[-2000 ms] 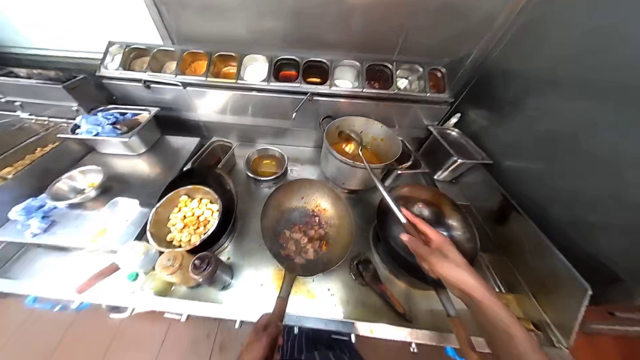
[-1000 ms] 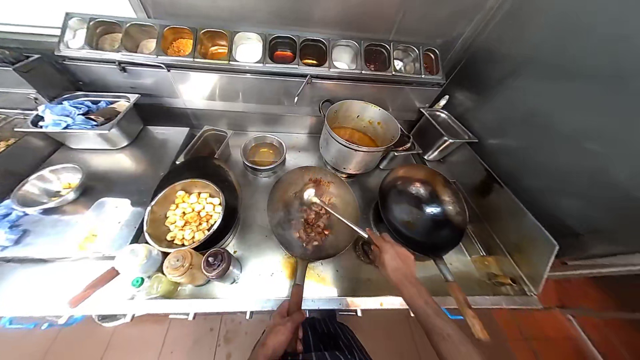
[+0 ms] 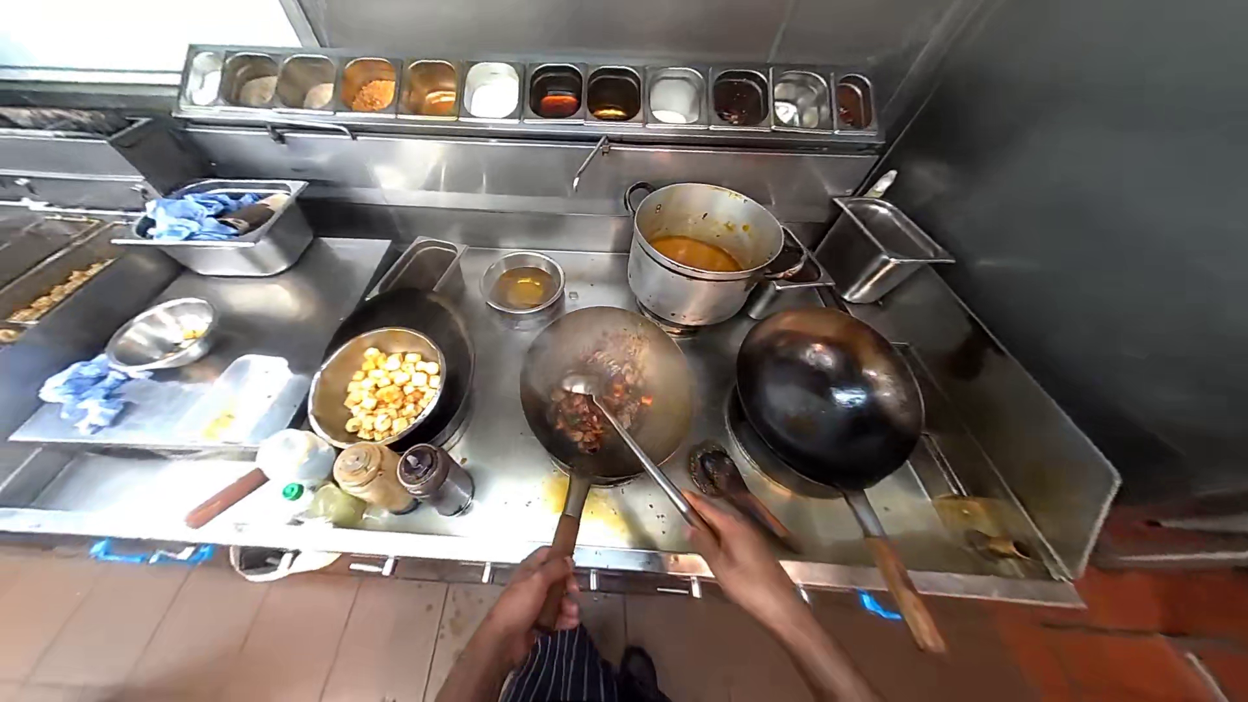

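My left hand (image 3: 534, 597) grips the wooden handle of a steel wok (image 3: 663, 390) at the middle of the range. Browned, chopped food (image 3: 595, 414) lies in the wok. My right hand (image 3: 726, 546) holds a long metal ladle (image 3: 639, 453), its bowl down in that food. Behind the wok stands a tall pot (image 3: 682, 288) of orange-brown liquid. To the right, a dark empty wok (image 3: 829, 390) rests on its burner, handle toward me. A dark utensil with a wooden handle (image 3: 751, 497) lies between the two woks. A small bowl of yellow liquid (image 3: 524, 288) is behind on the left.
At left, a bowl of golden cubes (image 3: 327, 395) sits over a black wok (image 3: 458, 361), with capped bottles (image 3: 439, 480) in front. A row of ingredient containers (image 3: 526, 125) runs along the back. Metal containers (image 3: 887, 249) stand back right, and a steel side wall (image 3: 1033, 429) edges the range.
Two seconds ago the ladle's bowl was in the tall pot; my right hand has brought it down into the middle wok. My left hand has stayed on the wok handle.
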